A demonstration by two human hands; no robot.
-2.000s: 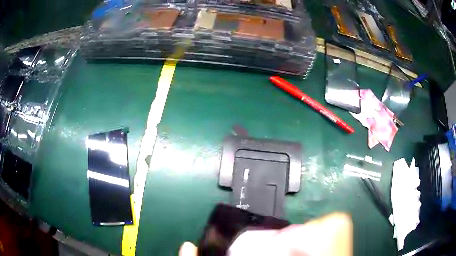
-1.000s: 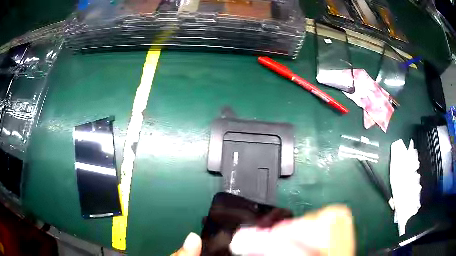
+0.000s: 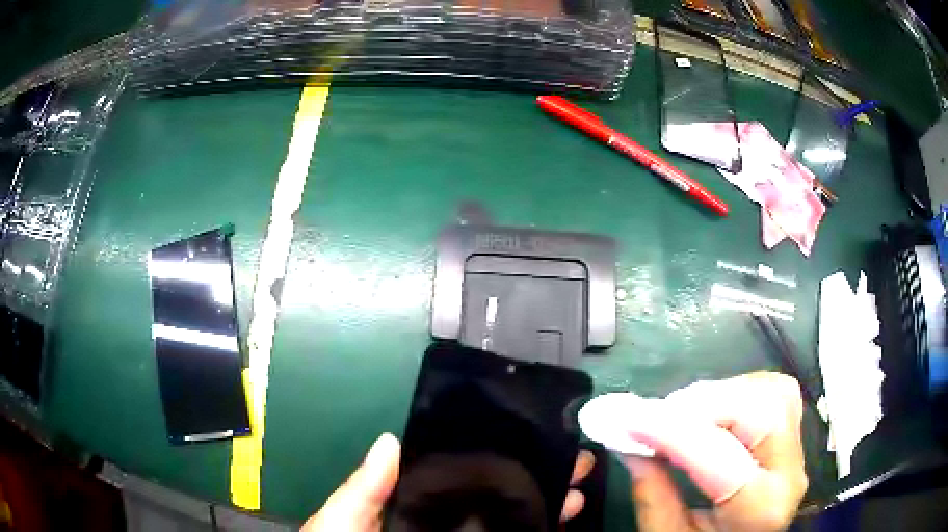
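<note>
A glossy black cover glass [image 3: 489, 442] with a small camera hole near its top edge lies in my left hand [image 3: 364, 488]. The thumb is at its left edge and fingertips show at its right edge; the bottom of the glass is cut off by the frame. My right hand [image 3: 743, 452] pinches a small white wiping cloth [image 3: 615, 421] at the upper right edge of the glass. The dark grey jig [image 3: 525, 244] lies flat on the green mat beyond the glass, its lower part hidden by it.
A black LCD panel [image 3: 195, 338] lies left beside yellow tape [image 3: 286, 223]. A red marker [image 3: 634, 156] lies above the jig. Stacked clear trays [image 3: 385, 52] stand at the back. At right are glass panels [image 3: 696, 104], a pink-and-white wrapper [image 3: 778, 187], white wipes [image 3: 850, 369] and clear strips [image 3: 754, 301].
The black glass now shows more fully and stands higher in view. My right hand has moved from over the glass to its right edge. The mat items have shifted up in view.
</note>
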